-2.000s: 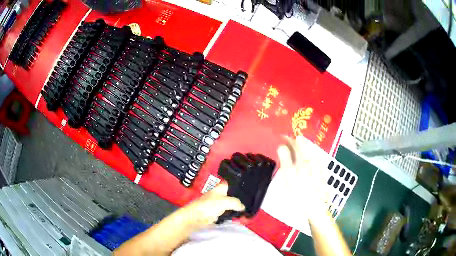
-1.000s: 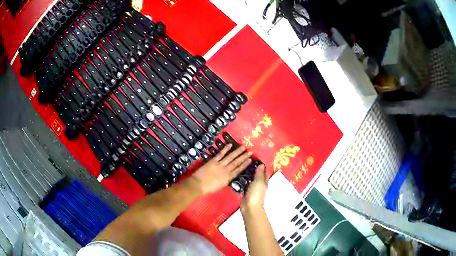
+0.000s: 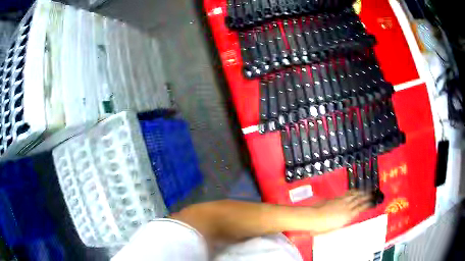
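Observation:
Black handle housings (image 3: pixel 339 127) lie side by side in several overlapping rows on the red bench covering. A small separate group of handles (image 3: pixel 363 173) lies below the nearest row. My left hand (image 3: pixel 344 209) is blurred, with its fingers at the lower ends of this group; whether it grips any is unclear. A white sheet (image 3: pixel 352 242) lies just below my left hand, with a few black ovals at its cut-off lower edge. My right hand is not in view.
Stacked white trays (image 3: pixel 92 66) and a white tray with round pockets (image 3: pixel 109 178) stand left of the bench, beside a blue crate (image 3: pixel 171 158). A white label (image 3: pixel 301 193) lies near the bench's left edge. A black phone (image 3: pixel 442 163) lies at the far right.
The view has swung left, showing more trays. The handles near my hands now lie below the nearest row. My left hand is at their lower ends; my right hand has left view.

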